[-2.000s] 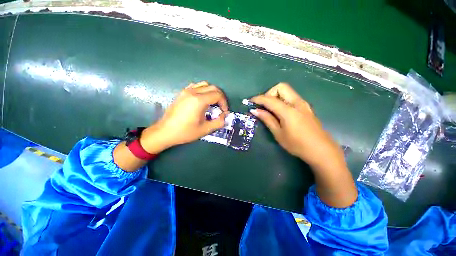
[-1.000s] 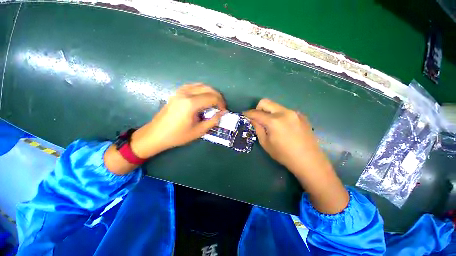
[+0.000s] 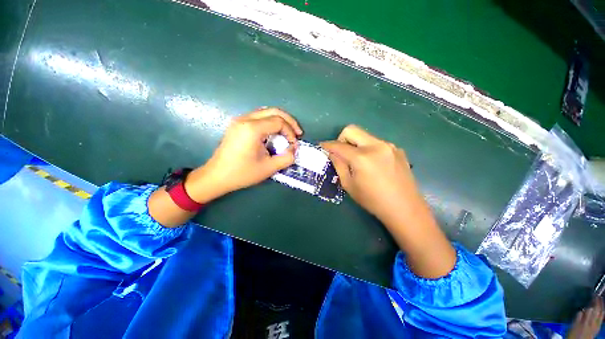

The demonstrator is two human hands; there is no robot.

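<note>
An open phone assembly (image 3: 306,173) lies on the dark-green mat between my hands, silvery-white in the middle and dark at its right end. My left hand (image 3: 255,149) is bare and holds the phone's left end between thumb and fingers; a white patch shows between them. My right hand (image 3: 371,169) is bare, with fingertips closed at the phone's upper right edge. Whether a small part is between those fingertips is hidden. A red strap (image 3: 181,196) with a dark clasp is around my left wrist.
A shiny clear plastic bag of parts (image 3: 531,222) lies at the right. A worn whitish edge (image 3: 391,58) divides the mat from the brighter green belt (image 3: 464,40). A dark phone-like piece (image 3: 576,86) lies on the belt. Another person's hand (image 3: 588,323) shows at the lower right.
My right hand moved left and down from beside the phone to its upper right edge; the small pale piece seen at its fingertips is no longer visible. My left hand stays on the phone.
</note>
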